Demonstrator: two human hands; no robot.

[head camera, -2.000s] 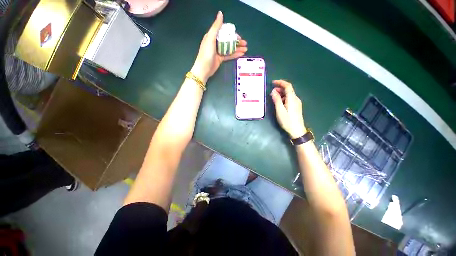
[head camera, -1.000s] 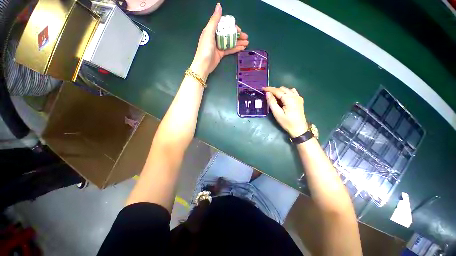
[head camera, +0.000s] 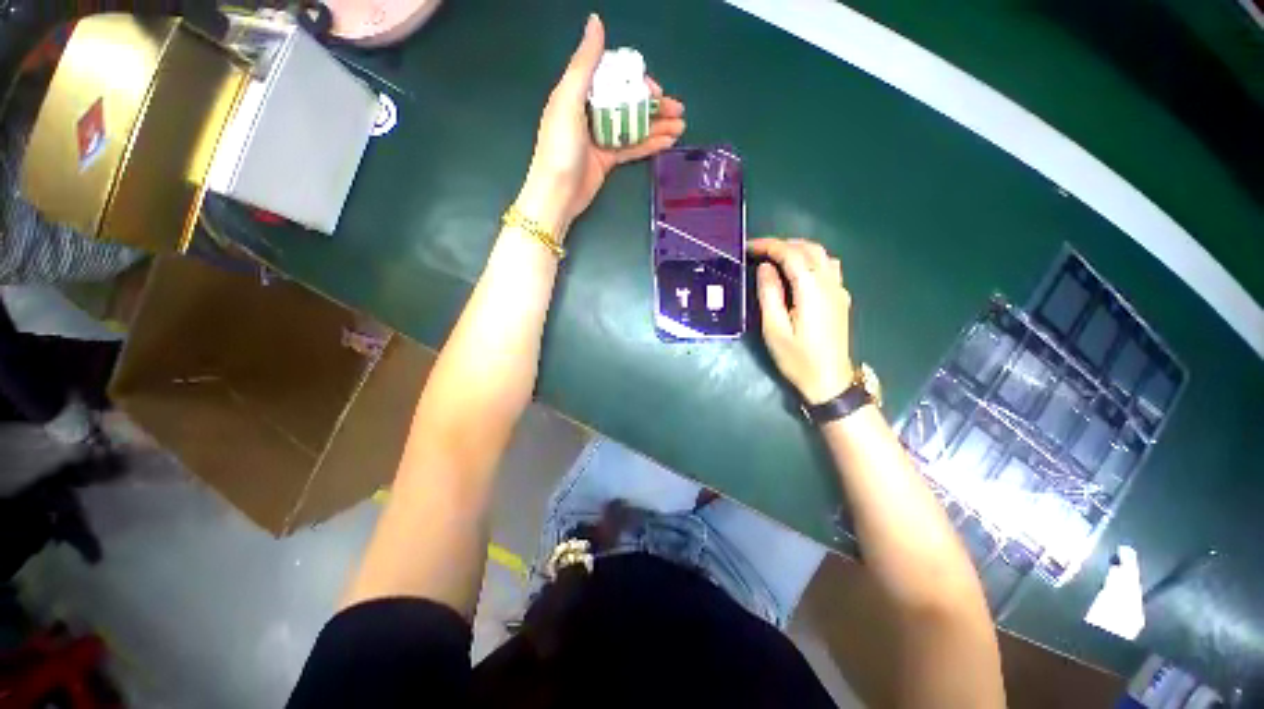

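Observation:
A white and green striped earbud case (head camera: 620, 100) rests in the palm of my left hand (head camera: 589, 132), above the green mat. My left thumb points up beside it and the fingers curve under its right side. A purple-edged smartphone (head camera: 700, 245) lies on the mat, screen up and lit, with small white shapes near its lower end. My right hand (head camera: 807, 308) rests just right of the phone with the fingers bent. Nothing is seen in it, but its palm side is hidden.
Clear blister trays (head camera: 1047, 416) lie on the right, with a white scrap (head camera: 1117, 596) beyond them. A gold box (head camera: 132, 132) and a white box (head camera: 294, 132) stand at the left bench edge. Part of a pink base (head camera: 374, 17) shows at the top. An open cardboard box (head camera: 243, 402) is below.
The phone screen has gone from a bright page to a dimmed one with a dark lower panel. My right hand moved to the phone's edge, then slightly back. The left hand still holds the case.

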